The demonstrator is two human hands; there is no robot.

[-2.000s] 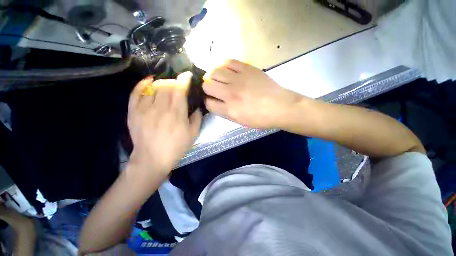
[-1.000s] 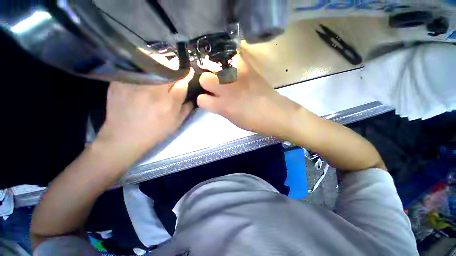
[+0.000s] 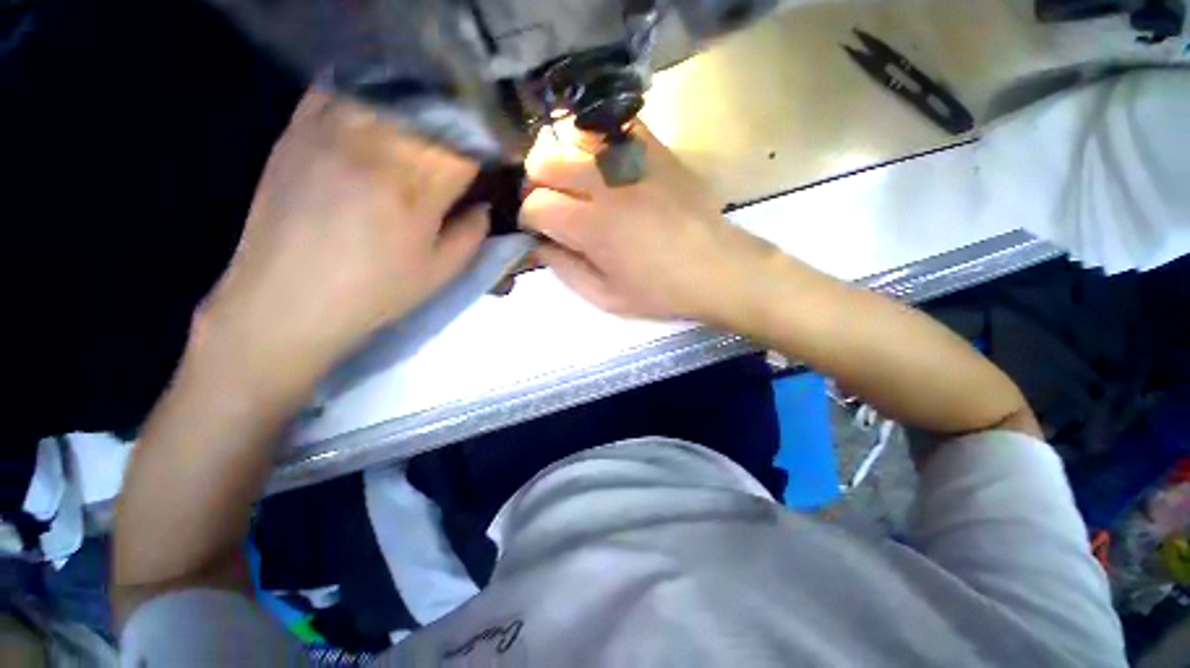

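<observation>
My left hand [image 3: 359,228] lies on the black garment [image 3: 118,235], left of the needle area, its thumb and fingers pinching a dark fold. My right hand [image 3: 613,222] is just below the presser foot area [image 3: 561,118], fingers curled on the other side of the same fold. A pale grey-blue strip of cloth [image 3: 437,303] runs out from under my left hand across the white table. The machine head [image 3: 431,52] is blurred and hides the needle and the tips of some fingers. A grey blocky piece [image 3: 623,159] hangs in front of my right hand.
Black thread snips [image 3: 910,82] lie on the beige machine bed [image 3: 783,111]. Fanned white cut pieces [image 3: 1109,170] lie at the right. A silvery measuring strip [image 3: 522,395] runs along the table's front edge. Dark cloth and a blue item [image 3: 805,440] are below.
The camera view has shifted. My left hand is now higher beside the machine, and the grey-blue strip shows below it. My right hand's fingers are more curled at the fold.
</observation>
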